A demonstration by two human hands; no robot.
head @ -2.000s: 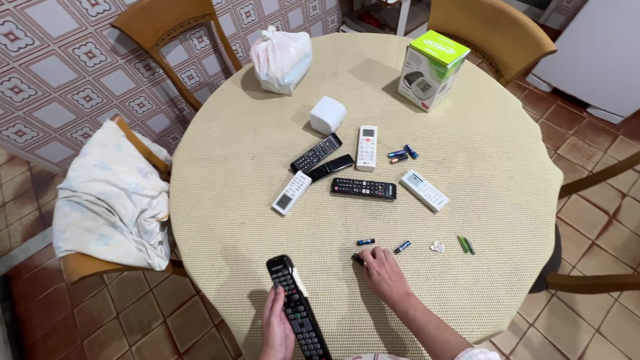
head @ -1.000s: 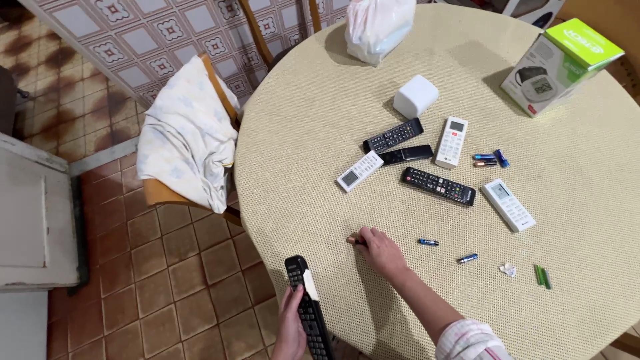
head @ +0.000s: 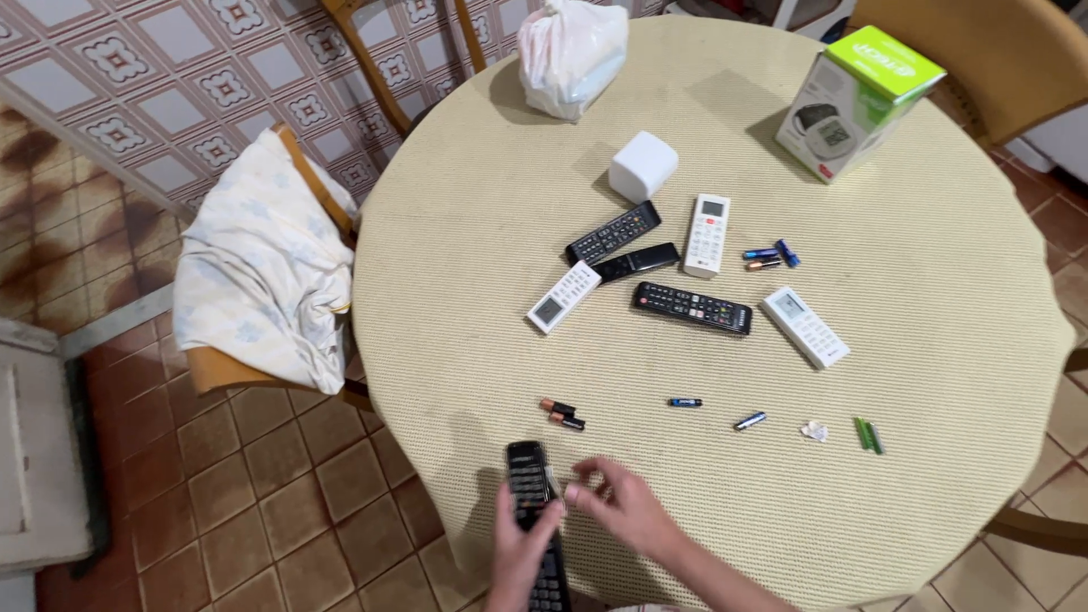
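My left hand (head: 520, 548) holds a long black remote control (head: 529, 476) upright near the table's front edge, its keys showing. A pale strip (head: 552, 483) lies along the remote's right side. My right hand (head: 625, 506) is just right of it, fingers apart and curled, thumb close to the strip; whether it touches is unclear. Two copper-and-black batteries (head: 563, 414) lie beyond the remote. Farther right are a blue battery (head: 685, 403), a blue-and-silver one (head: 750, 421), a crumpled clear scrap (head: 814, 431) and green batteries (head: 869, 434).
Several black and white remotes (head: 693, 308) lie mid-table, with more batteries (head: 769, 254) beside them. Behind stand a white rounded block (head: 643, 167), a tied plastic bag (head: 571, 58) and a blood pressure monitor box (head: 854, 106). A chair with a cloth (head: 263, 263) is at left.
My right hand has left the copper-and-black batteries, which now lie on the tablecloth, and has come back beside the remote in my left hand. The view has shifted.
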